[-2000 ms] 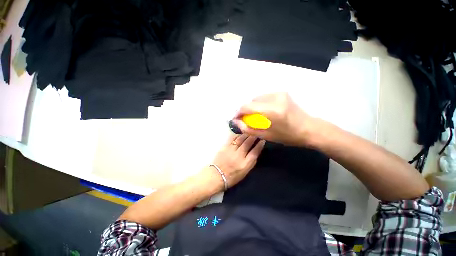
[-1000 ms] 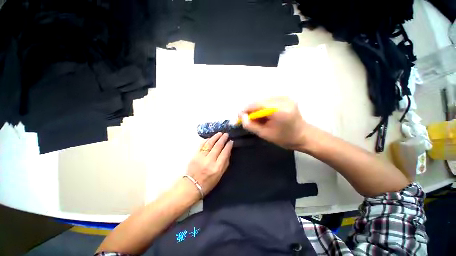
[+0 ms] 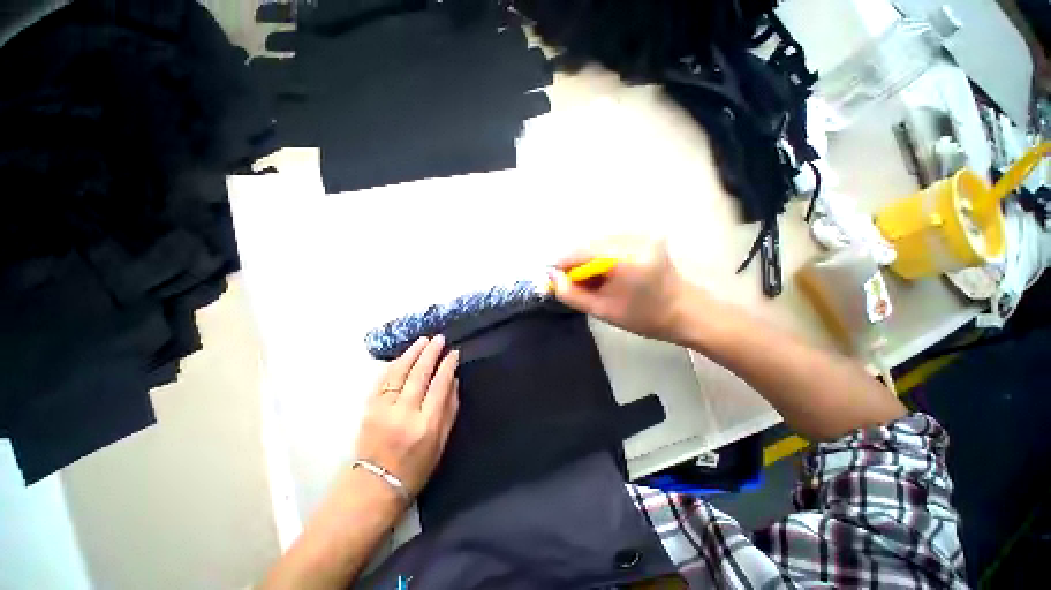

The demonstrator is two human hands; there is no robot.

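Note:
A black panel point(image 3: 524, 398) lies before me on the pale board point(image 3: 311, 259), a side tab sticking out at its right. The edge flap point(image 3: 455, 314) along its far edge is streaked whitish-blue over most of its length. My left hand point(image 3: 406, 417) lies flat on the panel's left part, fingertips just below the flap, holding nothing. My right hand point(image 3: 622, 290) grips the glue brush point(image 3: 591, 271) by its yellow handle at the flap's right end; the bristles are mostly hidden or blurred.
A large heap of black panels point(image 3: 104, 231) lies at left, overlapping black pieces point(image 3: 409, 98) at top centre. Black strips point(image 3: 738, 127) hang tangled at upper right. A yellow glue pot point(image 3: 922, 236) holding a second handle, an amber bottle point(image 3: 839, 288) and clear plastic point(image 3: 864, 58) are at right.
The view has swung to the right, bringing the glue pot into sight. The brush has moved right along the flap and the whitish-blue streaks now reach further. My left hand still rests on the panel.

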